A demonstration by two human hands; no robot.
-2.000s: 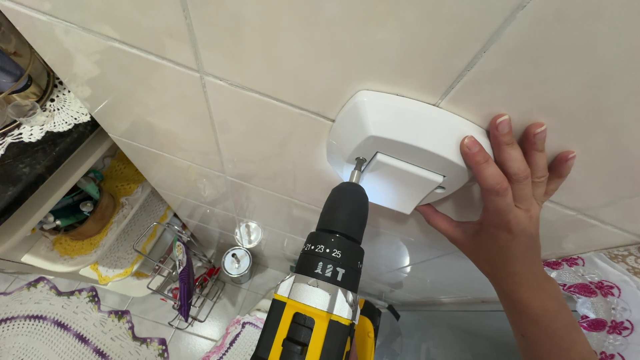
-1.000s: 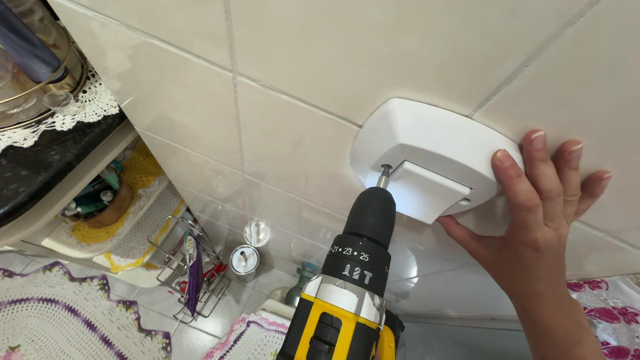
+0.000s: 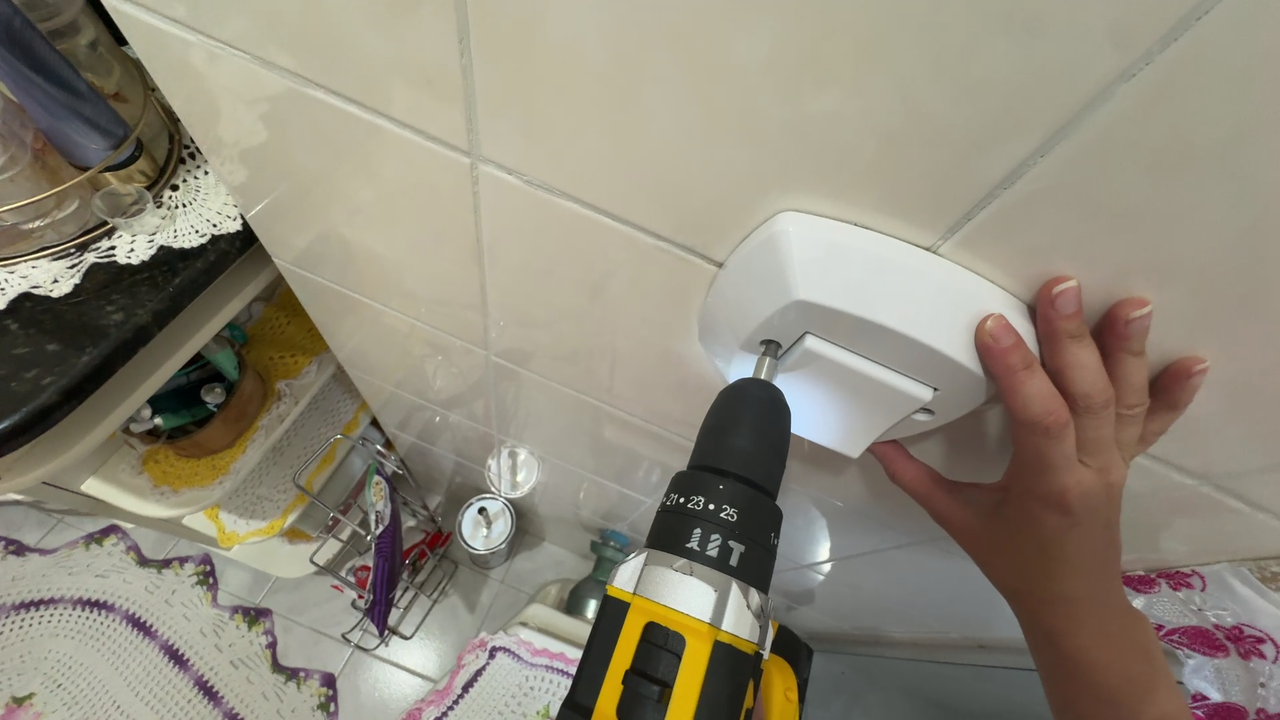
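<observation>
A white plastic wall plate (image 3: 860, 280) with a raised square rocker or cover (image 3: 855, 395) sits on the tiled wall. My right hand (image 3: 1060, 440) presses against its right end, the thumb at the lower edge and the index fingertip on the face. A yellow and black cordless drill driver (image 3: 690, 610) comes up from the bottom, its bit (image 3: 766, 362) at the screw hole left of the square. Its lamp lights the square. Of my left hand (image 3: 758, 705), only a sliver shows behind the drill; its grip is mostly hidden. A second screw hole (image 3: 922, 414) lies right of the square.
At left stands a dark stone counter (image 3: 120, 320) with a white crocheted doily and bottles. Below are open shelves, a wire rack (image 3: 400, 540), a lidded metal canister (image 3: 487, 525) and crocheted mats (image 3: 130, 620). A pink-patterned cloth (image 3: 1215, 635) lies at lower right.
</observation>
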